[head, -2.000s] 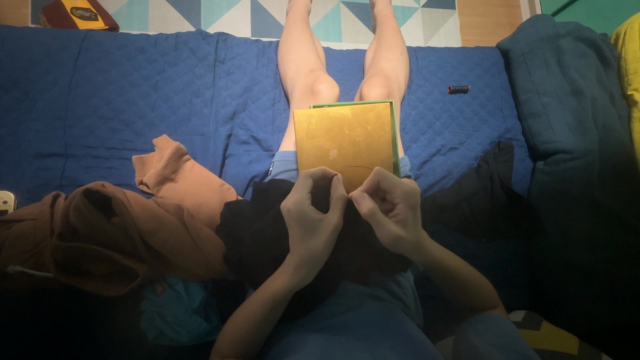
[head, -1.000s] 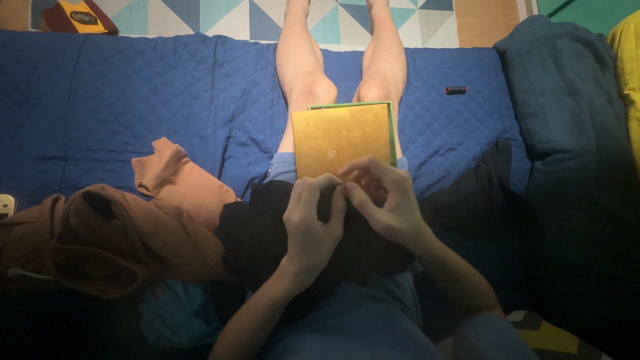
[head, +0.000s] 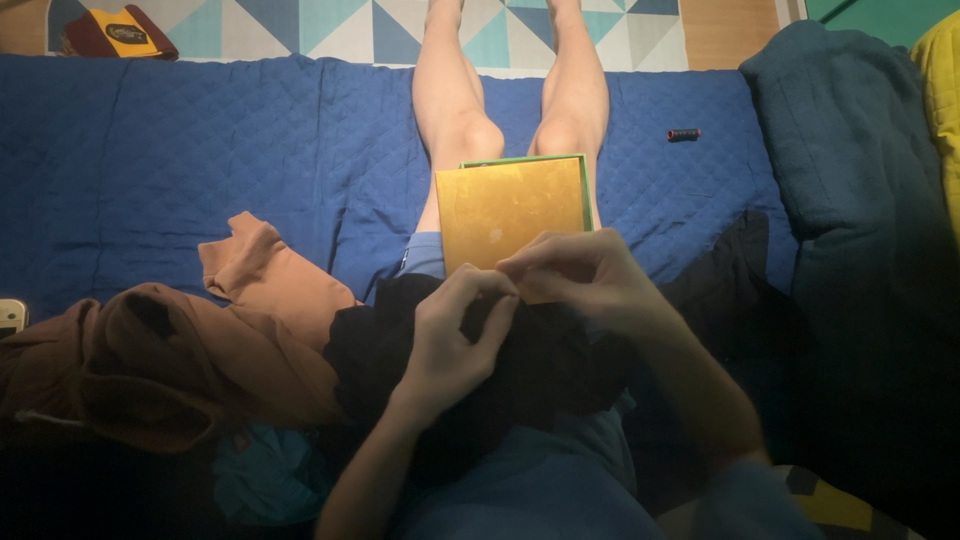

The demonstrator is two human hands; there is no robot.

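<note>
My left hand (head: 457, 337) has its thumb and forefinger pinched together above black cloth (head: 390, 330) on my lap. Close against it, the thumb and forefinger of my right hand (head: 592, 281) are also nearly together. Whatever is between the fingertips is too small to make out. Just beyond both hands, a gold-coloured square lid or cover (head: 510, 202) lies over a green-edged box (head: 587, 195) on my thighs. A spool of dark thread (head: 684, 135) with red ends rests on the blue quilted cover to the right.
The blue quilted cover (head: 225, 150) spreads on both sides of my legs. A salmon-coloured hoodie (head: 285, 285) is heaped at left, with a pale device (head: 11, 315) at the edge. Dark blue bedding (head: 840, 150) rises at right. On the patterned rug (head: 345, 30) lies a maroon and yellow item (head: 124, 31).
My right hand's fingers have shifted a little against my left fingertips and are more bent over. The gold cover and the spool stay in place.
</note>
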